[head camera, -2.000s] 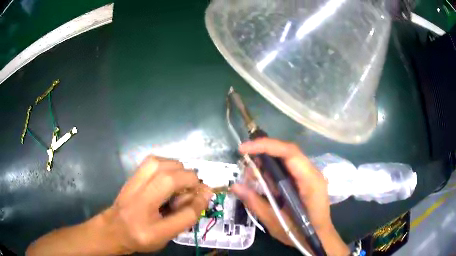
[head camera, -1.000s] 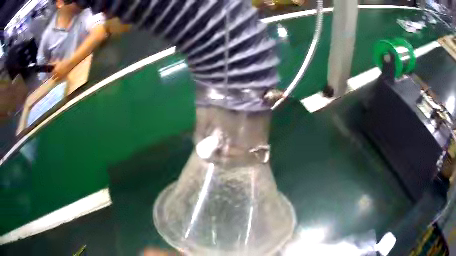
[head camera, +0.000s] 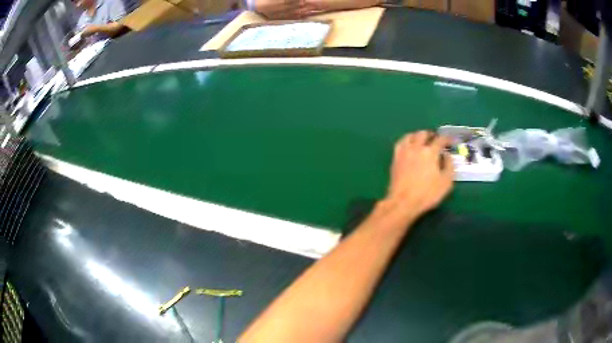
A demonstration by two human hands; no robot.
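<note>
The open white plastic housing (head camera: 478, 171) lies on the green conveyor belt at the right. Its inside faces up, with a yellow block, a small board and dark parts showing. The crumpled clear-white plastic bag (head camera: 537, 149) is attached at its right and ends in a small white piece. My left hand (head camera: 423, 171) reaches across from the bottom and grips the housing's left end. Its fingertips are partly hidden at the edge. My right hand is not in view. Brass strips (head camera: 219, 293) with green wires lie on the dark bench mat at the bottom, cut off by the picture's edge.
The green belt (head camera: 255, 134) has white edging on both sides. Across it are a shallow tray (head camera: 275, 53) on cardboard, a person's forearms (head camera: 302, 7) and another person at the top left. A blurred clear rim, likely the extractor cone (head camera: 496, 331), shows at bottom right.
The view has swung left over the belt. The housing, earlier on the bench between both hands, now lies on the belt under my left hand. The soldering iron has left the view.
</note>
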